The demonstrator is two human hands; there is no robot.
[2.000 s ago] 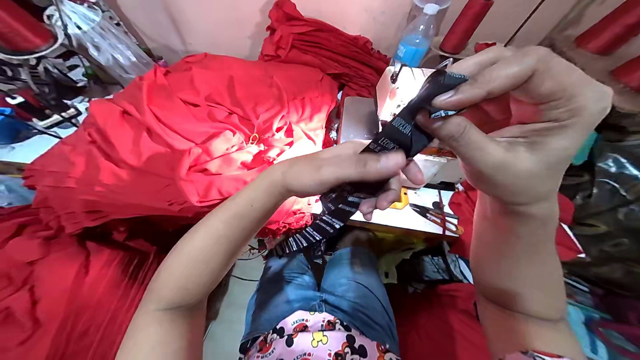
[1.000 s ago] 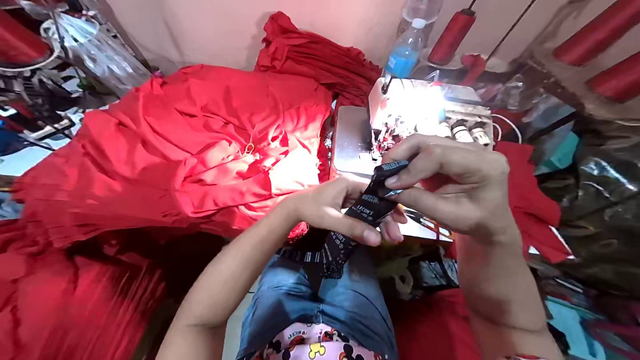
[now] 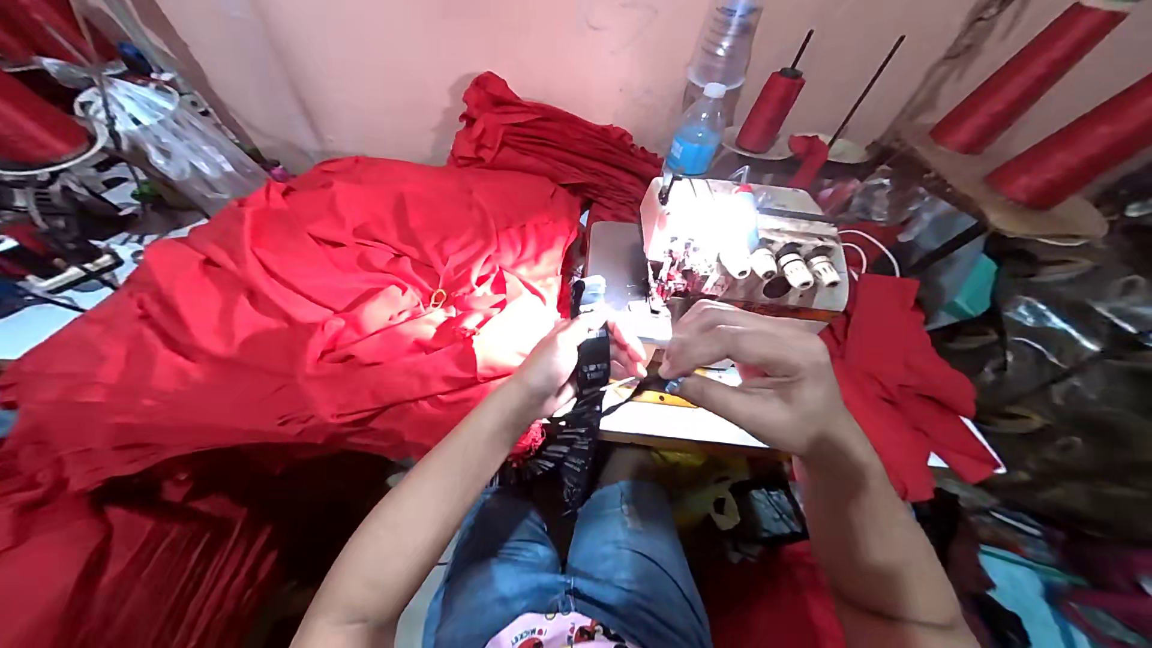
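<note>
A black woven label strip with pale lettering hangs from my left hand, which pinches it in front of the overlock sewing machine. Its lower length trails in folds above my lap. To the right, my right hand holds a small dark piece of label between thumb and fingertips. Whether that piece is joined to the strip is hard to tell. Both hands are over the near edge of the white machine table.
A large heap of red fabric covers the left side. Folded red cloth lies behind it. A plastic bottle with blue liquid stands behind the machine, beside a red thread cone. More red cloth lies at the right.
My hands were close together on the black strip; now they are apart and lower in view, with a piece of label in the right. The view has shifted, showing more of the machine.
</note>
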